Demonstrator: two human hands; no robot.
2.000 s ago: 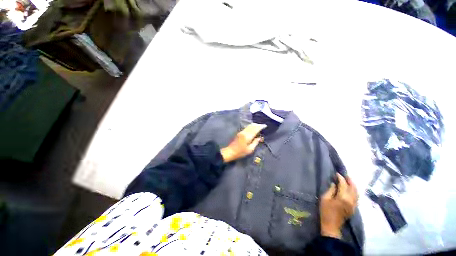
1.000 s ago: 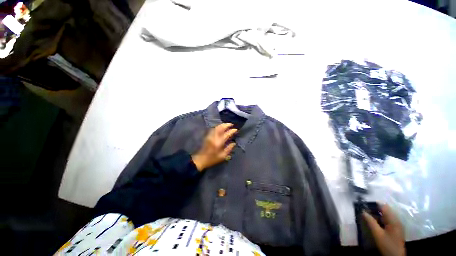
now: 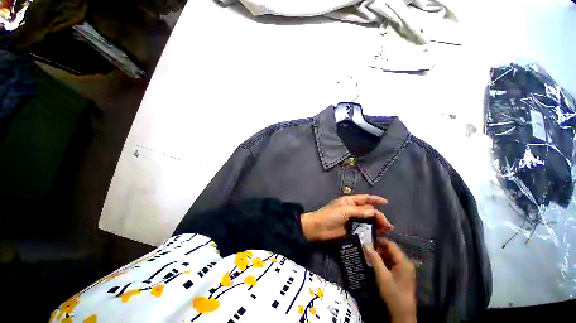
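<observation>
The dark grey denim shirt [image 3: 278, 151] lies flat, front up, on the white table, its collar spread around a pale plastic hanger [image 3: 357, 116]. My left hand [image 3: 344, 217] is over the front placket with its fingers on the top of a hang tag. The black hang tag [image 3: 354, 262] with a white label hangs below those fingers. My right hand [image 3: 395, 274] holds the tag from the right side and is slightly blurred. Both hands cover part of the placket and the chest pocket [image 3: 414, 243]. The tag string cannot be made out.
A shiny clear polybag [image 3: 534, 139] with dark contents lies on the right of the table [image 3: 208, 82]. A pale garment [image 3: 354, 9] lies at the far side. Thin dark cords lie beyond the collar. Dark cloth piles [image 3: 38, 139] stand left of the table.
My right hand has moved from the dark tags beside the polybag to the shirt front, with a tag. My left hand has moved from the collar down to the tag. The view has shifted.
</observation>
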